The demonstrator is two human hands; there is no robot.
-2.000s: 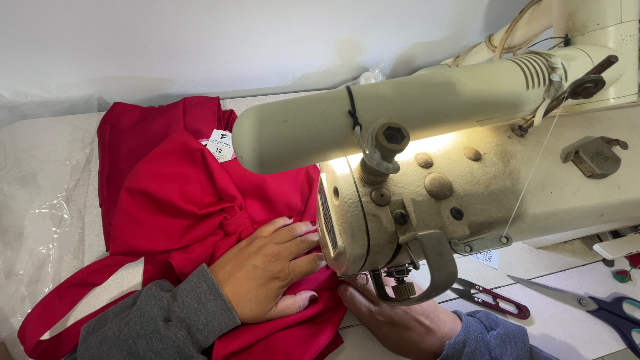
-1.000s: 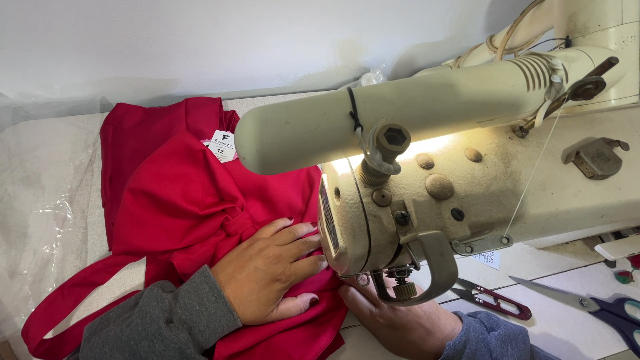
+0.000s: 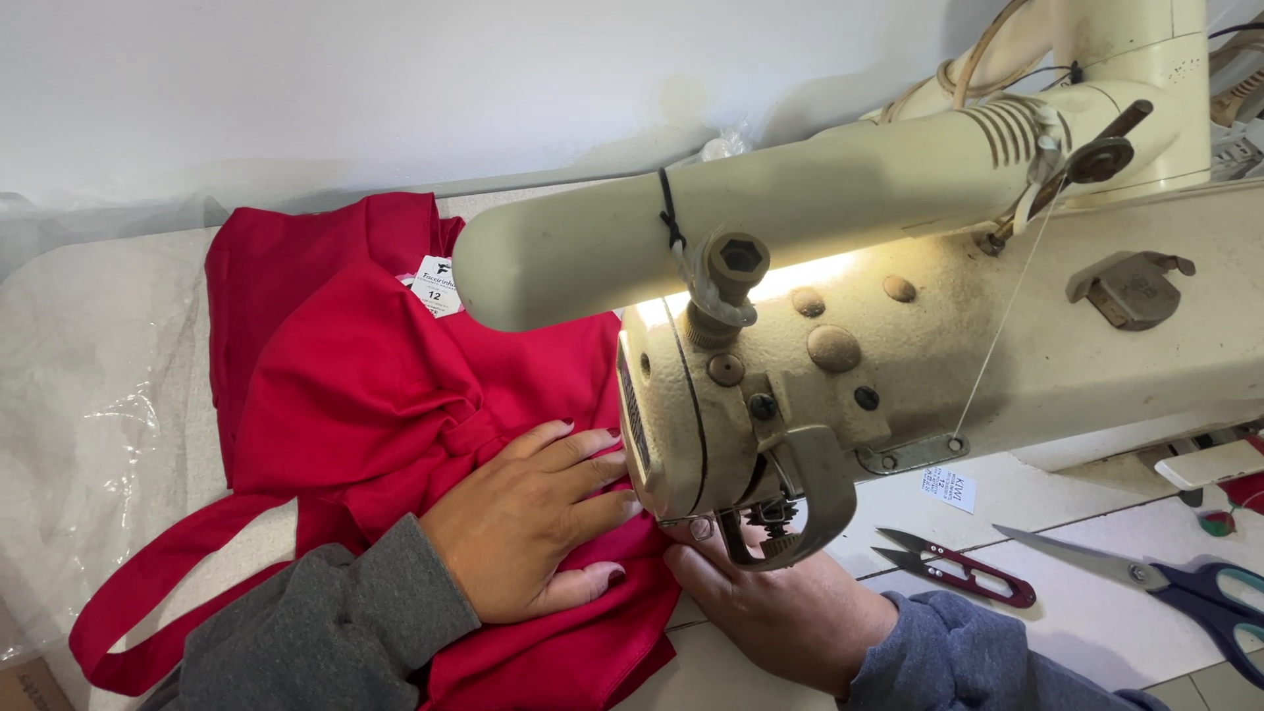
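A red fabric garment (image 3: 346, 395) with a white printed tag (image 3: 437, 285) and a long strap loop lies left of and under the head of a cream sewing machine (image 3: 948, 326). My left hand (image 3: 538, 518) rests palm down on the garment with its fingers apart, close to the machine head. My right hand (image 3: 780, 612) is at the garment's right edge beside the needle area; its fingertips are partly hidden behind the machine's thread guard, so its grip on the cloth cannot be made out. The needle and presser foot are hidden.
Thread snips (image 3: 963, 568) and scissors with dark blue handles (image 3: 1150, 578) lie right of my right hand. A small printed label (image 3: 948, 490) is near the machine bed. A tube-shaped lamp (image 3: 790, 217) spans above the machine. Clear plastic (image 3: 89, 434) covers the left side, and a wall stands behind.
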